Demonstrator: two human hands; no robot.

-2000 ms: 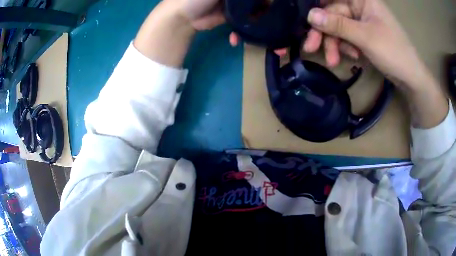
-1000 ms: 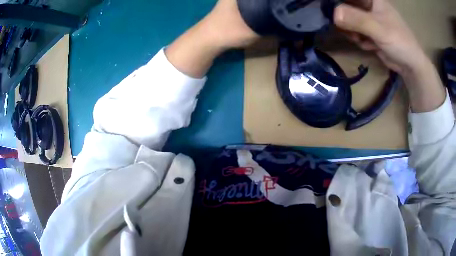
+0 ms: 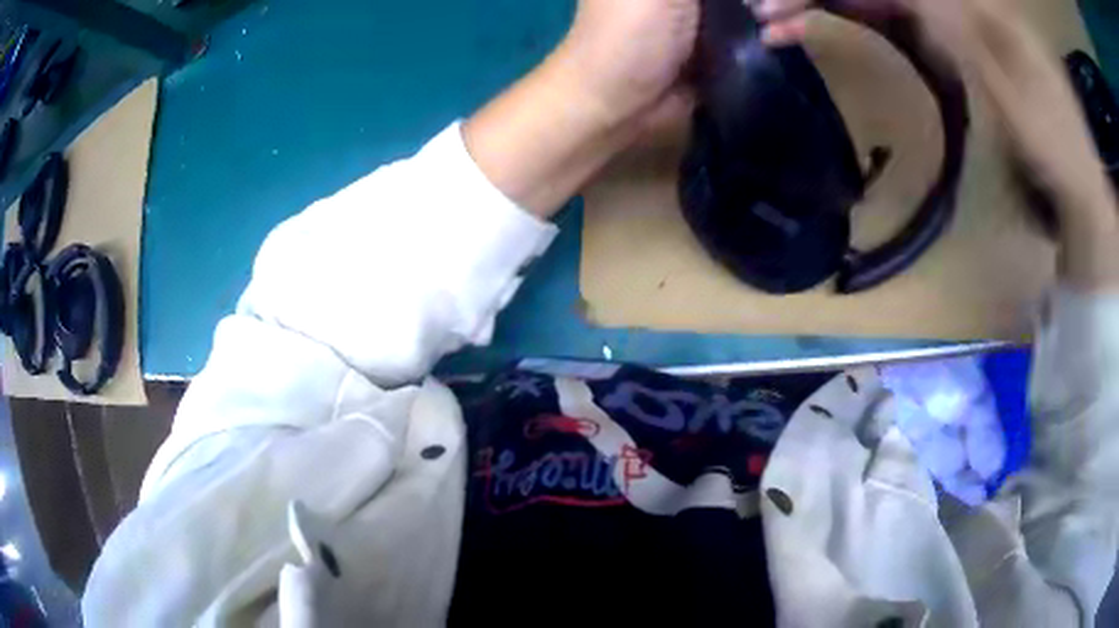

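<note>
A black headphone (image 3: 773, 202) lies on the tan cardboard sheet (image 3: 687, 301), with one glossy round ear cup towards me and its curved headband arcing to the right. My left hand (image 3: 638, 49) is at the top edge, closed around the headphone's upper part, which is cut off by the frame. My right hand (image 3: 908, 31) is at the upper right, blurred. Its fingertips touch the top of the headphone near my left hand. What lies between the fingertips is hidden.
Several black headphones (image 3: 86, 313) lie on another cardboard sheet (image 3: 117, 209) at the left. The green-blue bench mat (image 3: 368, 86) lies between the sheets. Another black piece (image 3: 1090, 104) is at the right edge. A blue bin (image 3: 1010, 399) with crumpled clear bags stands below the bench edge.
The ear cup that was held up, face showing, is now turned and lower, against the rest of the headphone. My left hand has moved right; the headband now shows as a longer arc.
</note>
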